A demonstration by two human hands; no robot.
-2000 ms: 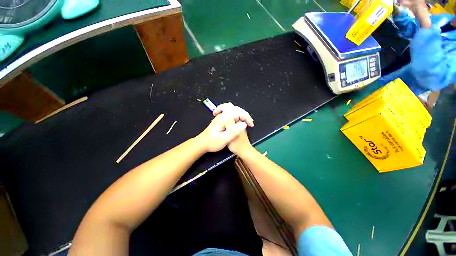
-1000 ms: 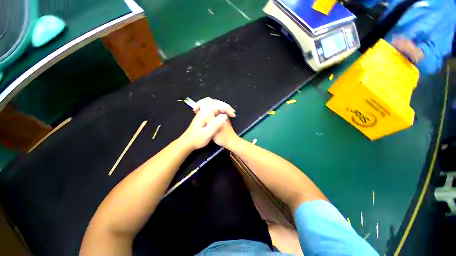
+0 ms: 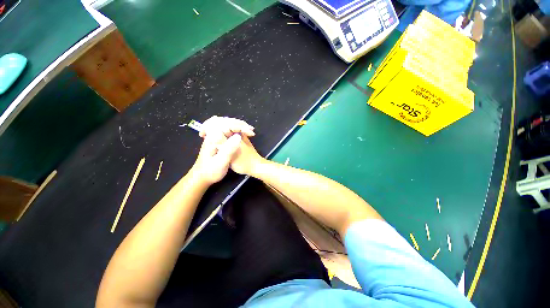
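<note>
My left hand and my right hand are clasped together with the fingers interlaced, over the front edge of the black belt. No object shows in them; the space between the palms is hidden. A small white-and-blue piece lies on the belt just beyond my fingers. A thin tan strip lies on the belt to the left of my hands, with a short sliver beside it.
A row of yellow boxes stands on the green surface at right. A bench scale is at top, with a person's blue sleeve behind. Yellow slivers lie lower right. A white stool is at the right edge.
The view has swung to the right and down, so the belt, scale and boxes sit differently in the picture. My hands stay clasped. The other person's hand has moved away from the scale.
</note>
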